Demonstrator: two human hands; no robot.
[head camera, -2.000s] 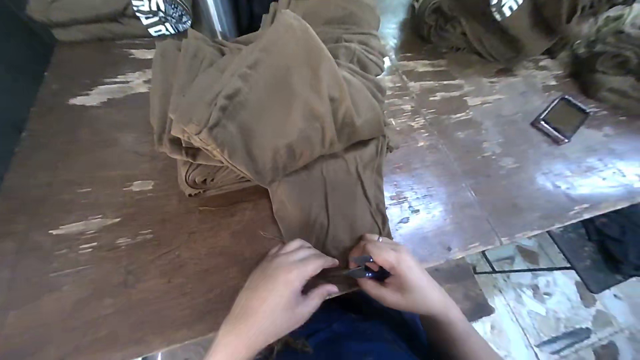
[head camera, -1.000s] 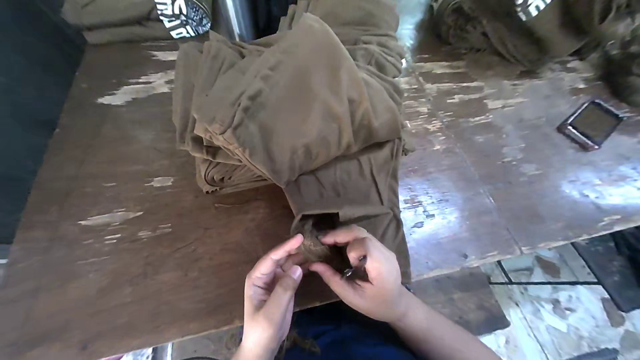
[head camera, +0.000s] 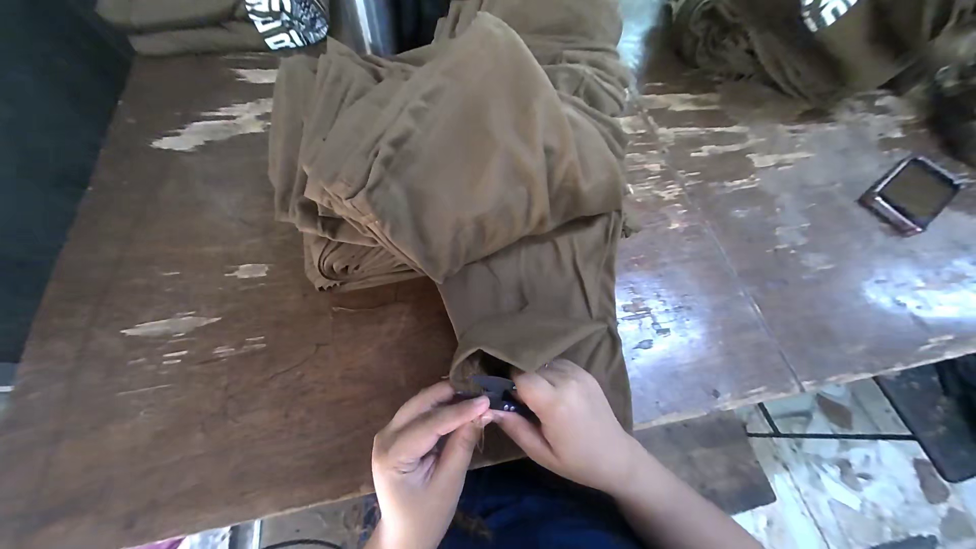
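Note:
A brown fabric garment piece (head camera: 545, 290) hangs down from a folded brown pile toward the table's near edge, its lower opening spread. My right hand (head camera: 568, 423) is closed on small dark thread snips (head camera: 499, 393), whose blades point left at the rim of the opening. My left hand (head camera: 431, 450) pinches loose brown threads (head camera: 480, 431) between thumb and fingertips, right beside the snips. Whether it also grips the fabric edge is hard to tell. The fingertips of my right hand are partly hidden by the cloth.
The pile of folded brown cloth (head camera: 457, 145) fills the middle of the worn wooden table (head camera: 191, 381). More brown cloth (head camera: 762, 46) lies at the back right, and folded cloth (head camera: 183, 23) at the back left. A small square framed object (head camera: 911, 194) lies at the right.
The snips now show between my hands at the opening; a second ago they were tucked in my right hand. The fabric's lower end, flat two seconds ago, is now opened out.

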